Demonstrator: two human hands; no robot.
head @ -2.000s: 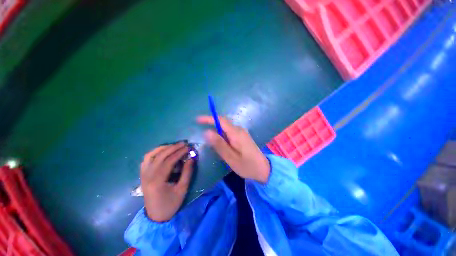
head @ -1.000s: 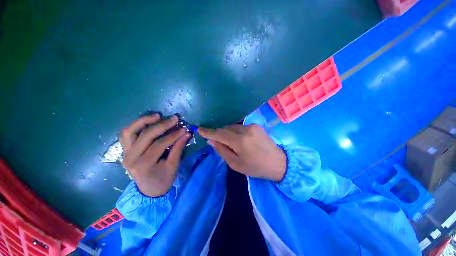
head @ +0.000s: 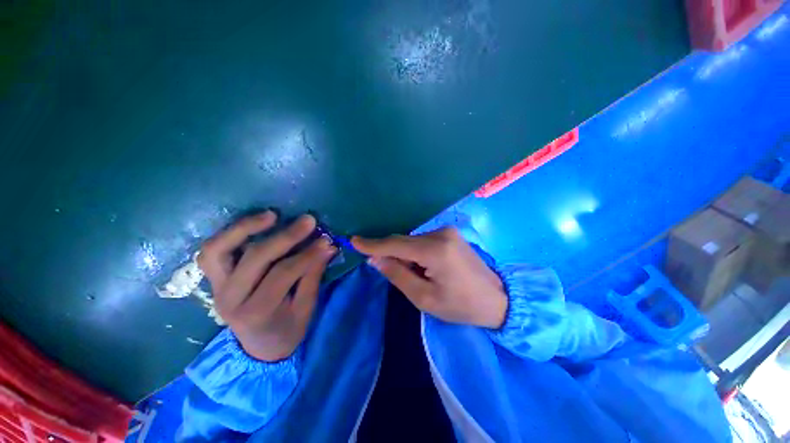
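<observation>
My left hand [head: 264, 290] is curled over a small dark piece with shiny parts [head: 324, 232], mostly hidden by the fingers. My right hand [head: 442, 272] pinches a slim blue tool. Only the blue tip [head: 344, 242] shows between the fingertips, touching or nearly touching the piece's right side. Whitish crumpled scraps [head: 184, 281] lie on the green surface [head: 364, 130] just left of my left hand.
Red trays [head: 52, 381] stand at the lower left. Another red tray [head: 732, 22] is at the upper right. A small red crate [head: 530, 163] shows past the green edge. A blue stool [head: 660, 304] and cardboard boxes [head: 715, 251] are on the blue floor at right.
The blue tool, raised upright two seconds ago, has come down to the piece in my left hand. Since one second ago the view has shifted, and less of the small red crate shows.
</observation>
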